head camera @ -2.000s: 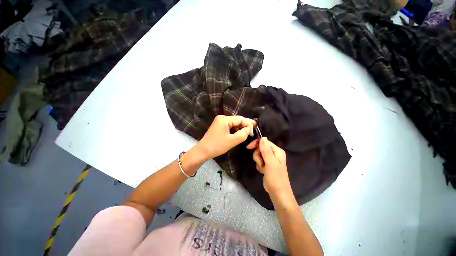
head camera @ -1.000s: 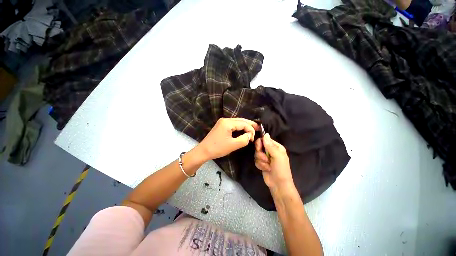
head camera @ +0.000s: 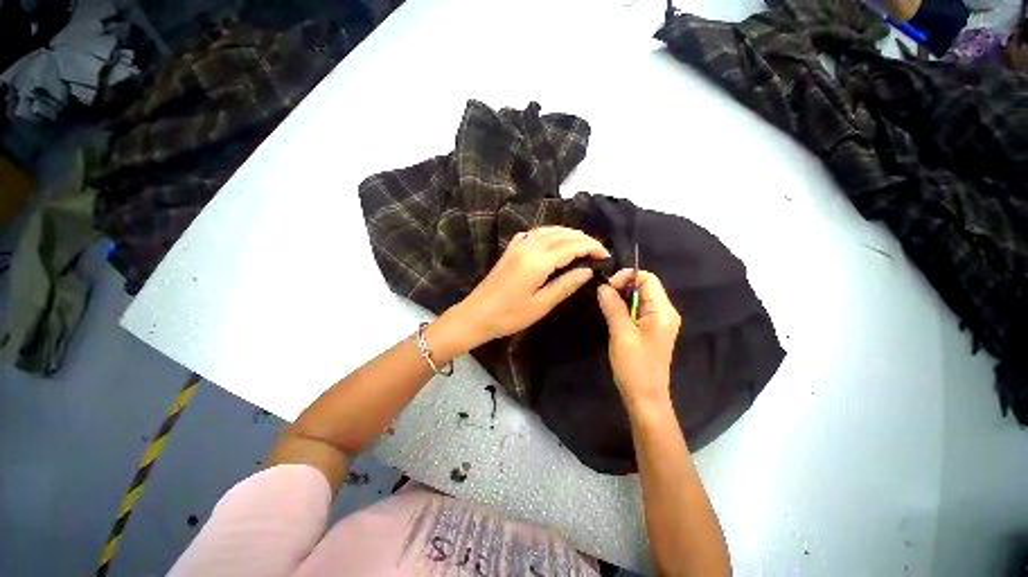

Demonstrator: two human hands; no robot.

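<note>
A dark plaid garment (head camera: pixel 423 220) lies bunched on the table, its plaid part to the left. Its plain black lining (head camera: pixel 705 293) spreads to the right. My left hand (head camera: pixel 530 282) is on the middle of the garment, fingers bent around a bit of dark cloth near the lining's edge. My right hand (head camera: pixel 643 327) is just right of it, over the lining, and holds small thread snips (head camera: pixel 635 302) with a green-yellow body and a thin blade pointing up. Any thread between the fingertips is too fine to tell.
White table (head camera: pixel 293 248) with a curved edge. A plaid garment pile (head camera: pixel 902 169) lies at the far right, with part of a person behind it. More plaid, grey-white and olive cloth (head camera: pixel 54 271) is beyond the left edge. Dark scraps (head camera: pixel 460 471) lie near me.
My right hand has moved right and slightly up with the snips, whose blade now points up. My left hand has moved slightly up and right, its fingers more extended. The garment has barely shifted.
</note>
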